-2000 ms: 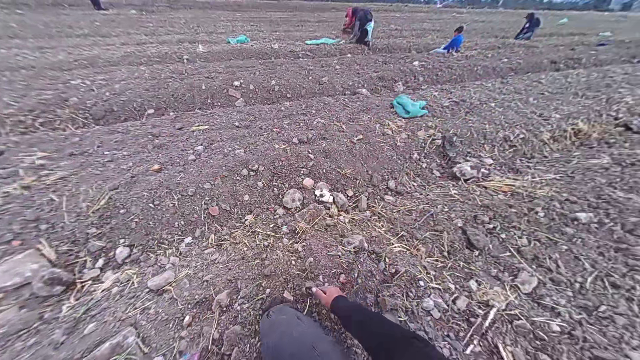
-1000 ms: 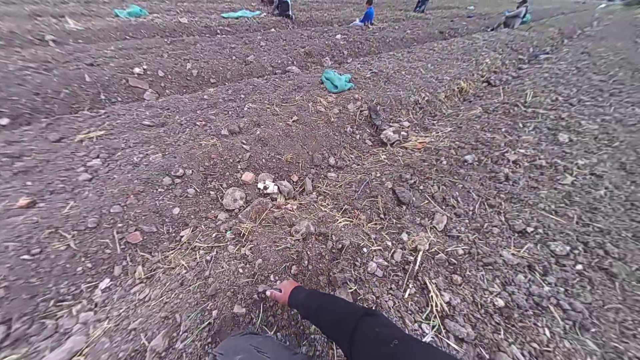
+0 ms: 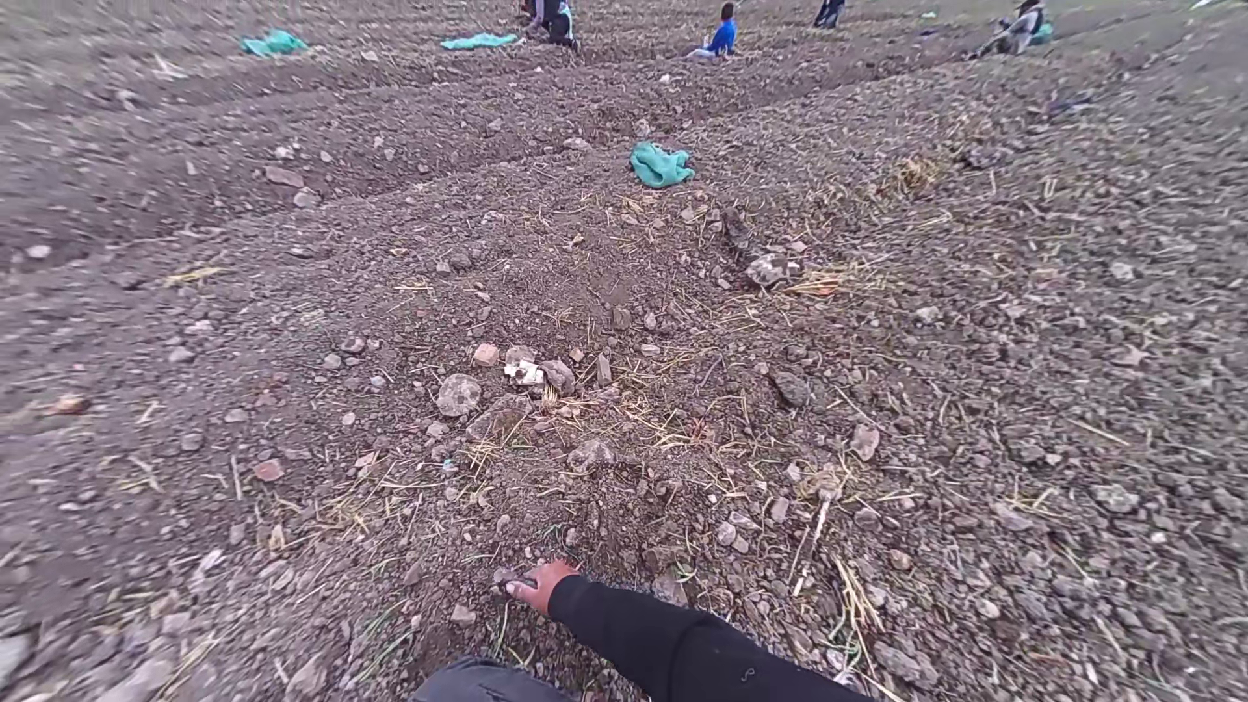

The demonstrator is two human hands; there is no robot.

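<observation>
My right hand (image 3: pixel 543 587), in a black sleeve (image 3: pixel 682 643), reaches down to the stony soil near the bottom of the view. Its fingers are at a small dark object (image 3: pixel 515 579) on or just above the ground; whether that is a stone or a tool, and whether it is gripped, I cannot tell. Thin green shoots (image 3: pixel 388 624) lie left of the hand. Beyond it sit a round grey stone (image 3: pixel 458 395), a white piece (image 3: pixel 525 372) and a reddish stone fragment (image 3: pixel 486 355). My left hand is out of the picture. A knee in dark cloth (image 3: pixel 483 680) shows at the bottom edge.
A crumpled green mesh sack (image 3: pixel 661 166) lies farther up the field, with other green sacks (image 3: pixel 478 41) beyond. Several people crouch or stand at the far edge, one in blue (image 3: pixel 721 39). Shallow furrows, loose stones such as a pale speckled one (image 3: pixel 773 269), and dry straw cover the ground.
The view has turned somewhat to the right since the oldest frame. My right hand remains low at the soil beside the knee; no other plain change shows.
</observation>
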